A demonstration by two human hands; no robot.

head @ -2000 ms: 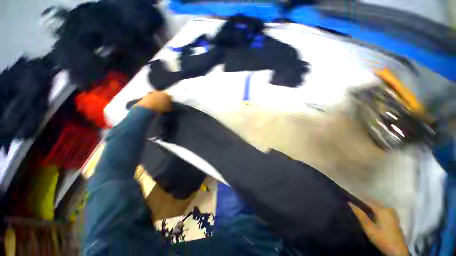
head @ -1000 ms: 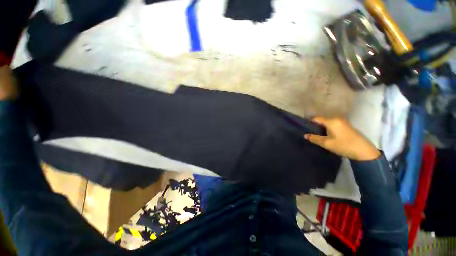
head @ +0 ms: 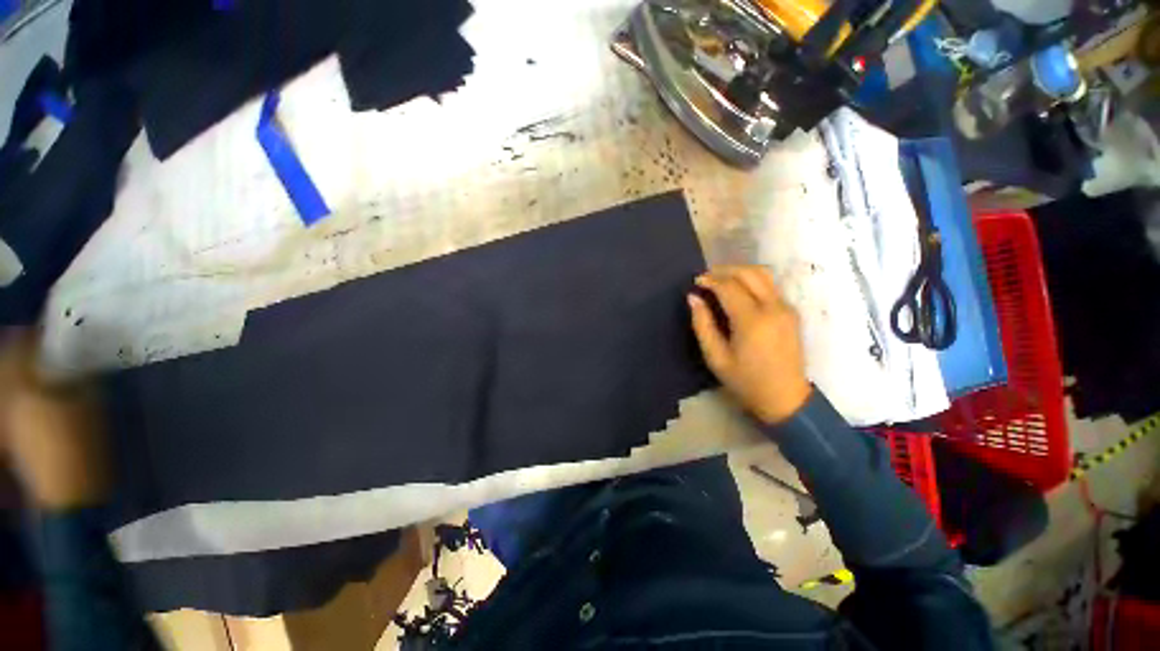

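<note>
A long black fabric panel (head: 420, 350) lies flat along the near part of the pressing table. My right hand (head: 753, 341) is at the panel's right end, its fingers curled at the edge; how firmly it grips is hidden. My left hand (head: 48, 420) is blurred at the panel's left end, near the picture's left edge, and its fingers cannot be made out. The steam iron (head: 712, 83), with a shiny metal body and orange handle, stands beyond the panel's right end.
Black fabric pieces (head: 255, 57) lie at the far left. A blue strip (head: 293, 165) lies on the table (head: 547, 153). Scissors (head: 926, 299) lie on a blue board (head: 973, 280) beside white cloth (head: 859, 254). A red basket (head: 1037, 369) stands at right. More black cloth (head: 267, 579) hangs at the near edge.
The panel, raised and slanting earlier, now lies flatter and straighter on the table. The view has shifted right, bringing the scissors into sight. My right hand has moved to the panel's right end.
</note>
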